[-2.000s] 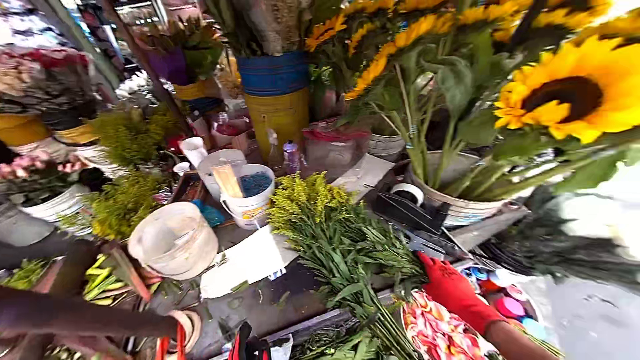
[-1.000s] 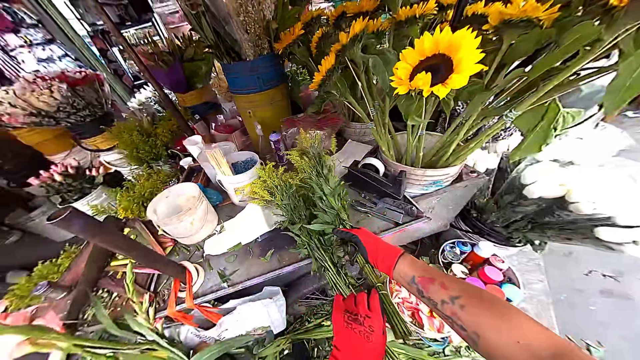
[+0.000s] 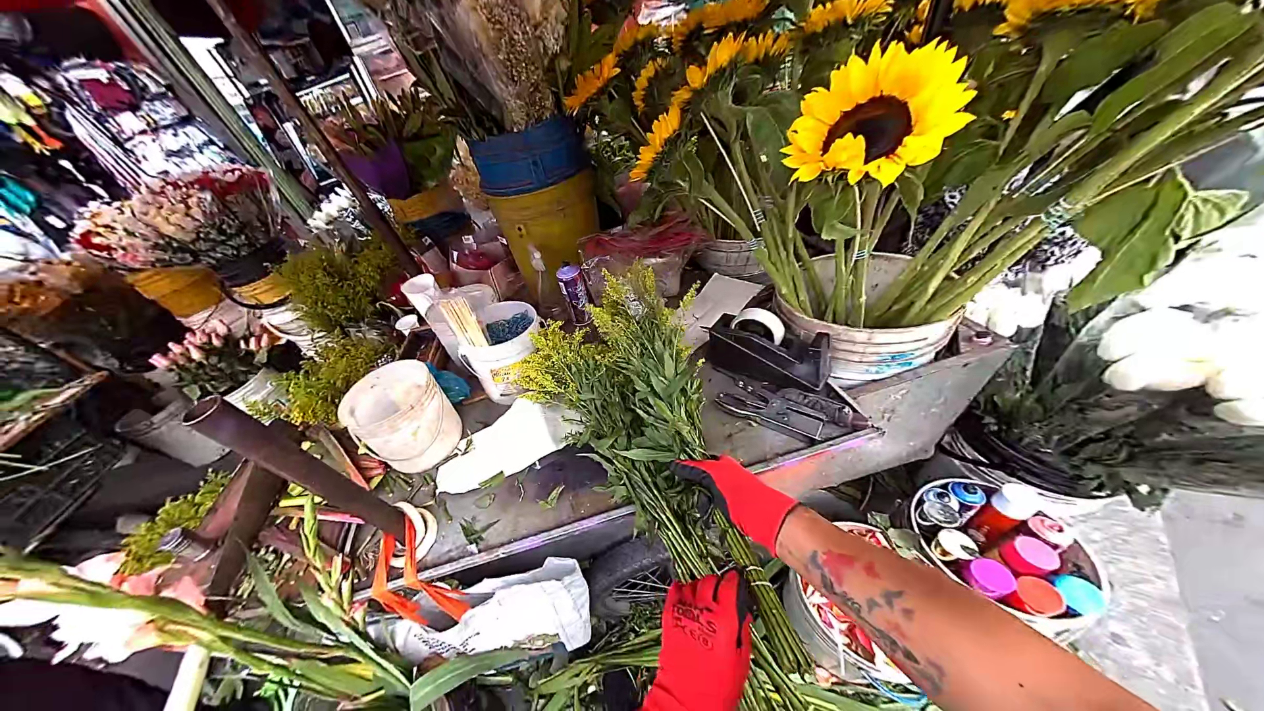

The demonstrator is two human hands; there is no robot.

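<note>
A bunch of goldenrod-like stems [image 3: 647, 390] with small yellow tips leans over the edge of the metal table [image 3: 533, 533]. My right hand [image 3: 741, 499], in a red glove, is closed around the stems at mid-length, below the leafy part. Lower on the same bunch, my left hand [image 3: 699, 637], also in a red glove, grips the bare stems; its fingertips are partly hidden. Pliers and cutters [image 3: 780, 413] lie on the table to the right, beside a black tape dispenser [image 3: 770, 351].
A bucket of sunflowers [image 3: 869, 346] stands at the table's right end. A white bucket [image 3: 400, 415], a tub with sticks [image 3: 504, 351] and paper [image 3: 513, 444] are on the left. Spray cans fill a bucket [image 3: 1007, 622] at lower right. A rusty pipe [image 3: 296, 469] juts in at left.
My left hand, not visible two seconds ago, came into view one second ago and remains low on the stems. The bunch stands more upright than two seconds ago. The view has shifted.
</note>
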